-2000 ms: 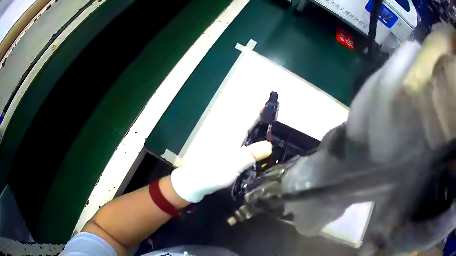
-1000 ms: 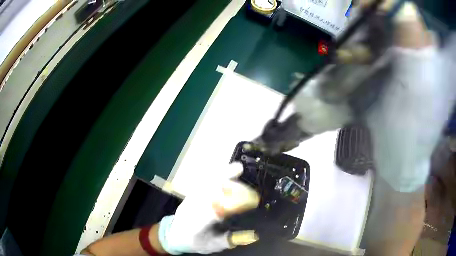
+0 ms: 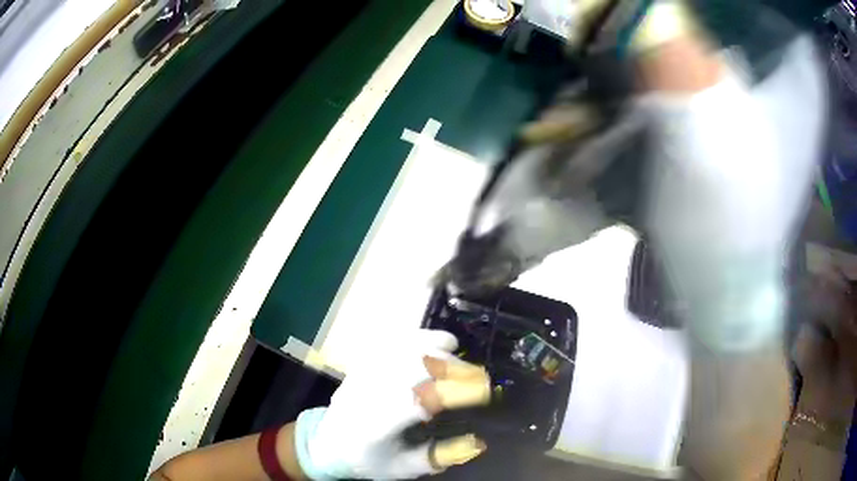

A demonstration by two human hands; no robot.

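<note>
The black housing (image 3: 526,376) lies open on the white sheet (image 3: 376,282), with a small green circuit board (image 3: 539,355) inside. My left hand (image 3: 399,404), in a white glove with bare fingertips, holds the housing's left side. My right hand (image 3: 695,122), gloved and blurred, is around the grey pneumatic screwdriver (image 3: 564,178). The screwdriver's lower end is over the housing's upper left corner. Blur hides its tip and any screw there. The plug unit is not seen.
A black ridged shell (image 3: 644,287) lies on the sheet at the right, partly behind my right arm. A tape roll (image 3: 490,11) is at the far edge. A pale rail (image 3: 282,221) runs along the left of the green bench. A dark object (image 3: 162,33) lies beyond it.
Since one second ago, my right hand and the screwdriver have moved left and slightly down at the housing's upper left corner. My left hand keeps its hold. Earlier, the black knobbly unit showed above the housing.
</note>
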